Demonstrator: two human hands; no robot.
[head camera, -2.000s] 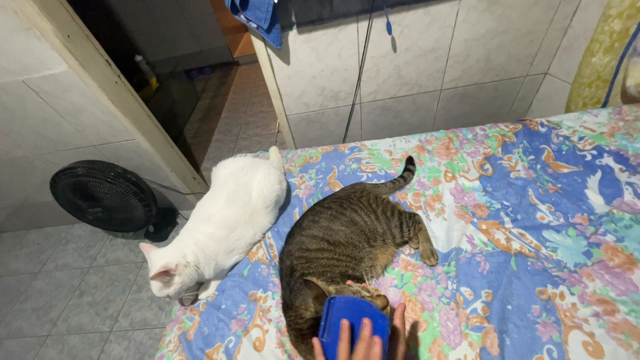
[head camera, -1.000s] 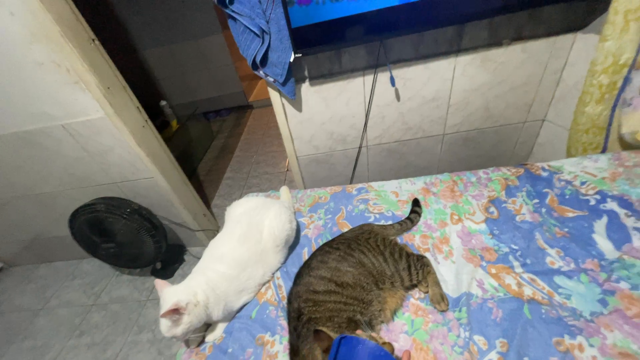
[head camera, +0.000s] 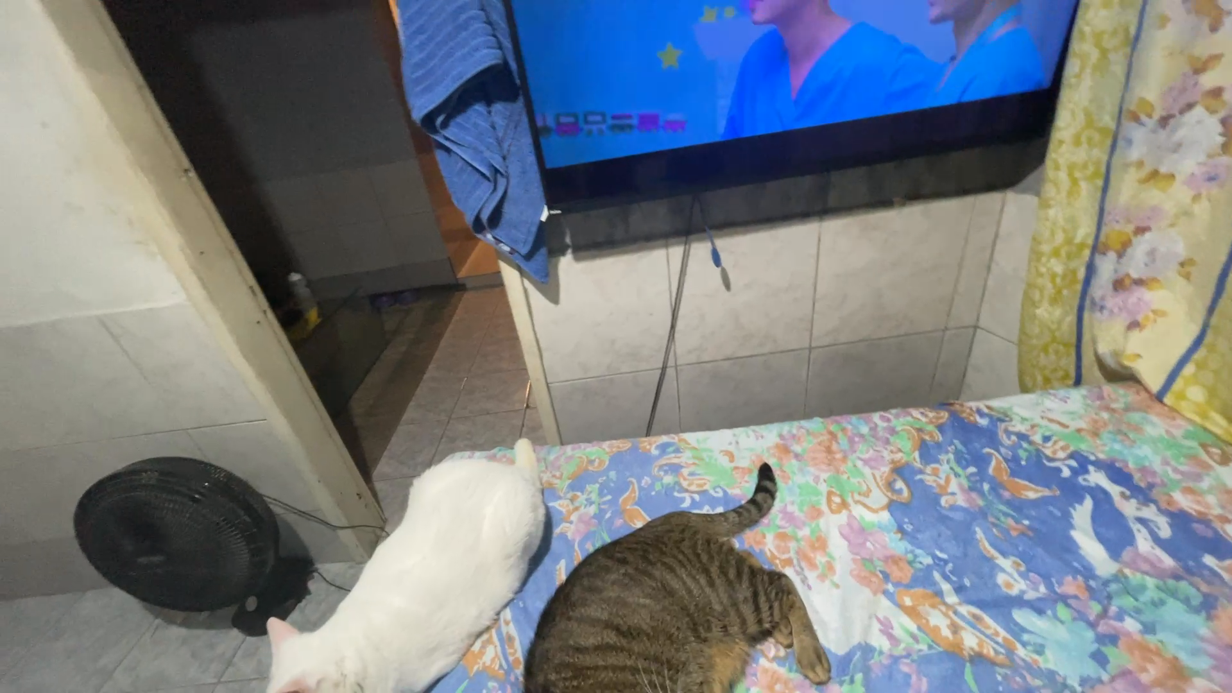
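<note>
Neither my left hand nor my right hand shows in the head view now, and the blue object held earlier is out of view too. A brown tabby cat (head camera: 654, 606) lies curled on a bed with a floral sheet (head camera: 962, 539), its head below the lower edge of the view. Left of it, a white cat (head camera: 443, 568) lies along the bed's edge, head toward the bottom left, its face partly cut off.
A black fan (head camera: 178, 534) stands on the tiled floor at left. Beyond the bed are a doorway, a hanging blue towel (head camera: 481, 125), a lit television (head camera: 799, 87) and a dangling cable (head camera: 674, 327). A floral curtain (head camera: 1145, 212) hangs at right.
The view has tilted up, bringing in the television. The hand and blue object at the tabby's head two seconds ago are out of view; only part of them showed one second ago.
</note>
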